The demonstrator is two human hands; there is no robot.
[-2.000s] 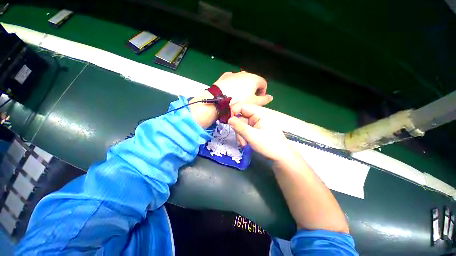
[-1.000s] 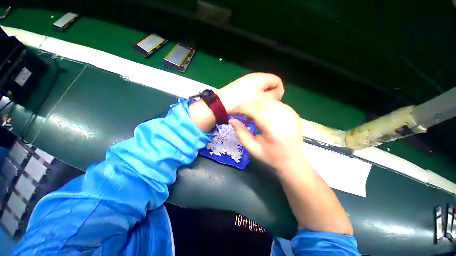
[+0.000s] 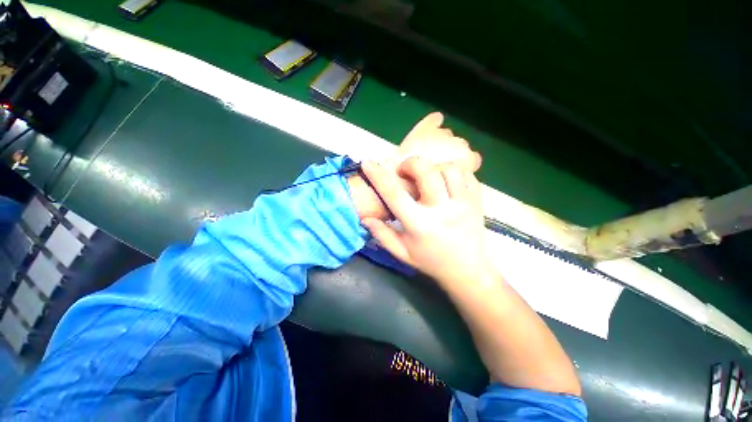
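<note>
My left hand is stretched out palm down near the white belt edge, its fingers curled; whether it holds anything is hidden. A dark red wrist strap is around my left wrist, mostly covered, with a thin black cord running left over the blue sleeve. My right hand lies across that wrist, thumb and fingers closed around the strap. The blue parts tray is under my hands; only its lower edge shows, and its contents are hidden.
Phones with silver batteries lie on the green line beyond the white edge. A ribbed white sheet lies right, below a taped post. A black boxed device stands left, a compartment tray lower left, small dark slabs lower right.
My right hand has closed over the left wrist and strap after being loosely above it. The small white pieces in the tray are now covered. The whole view has shifted slightly.
</note>
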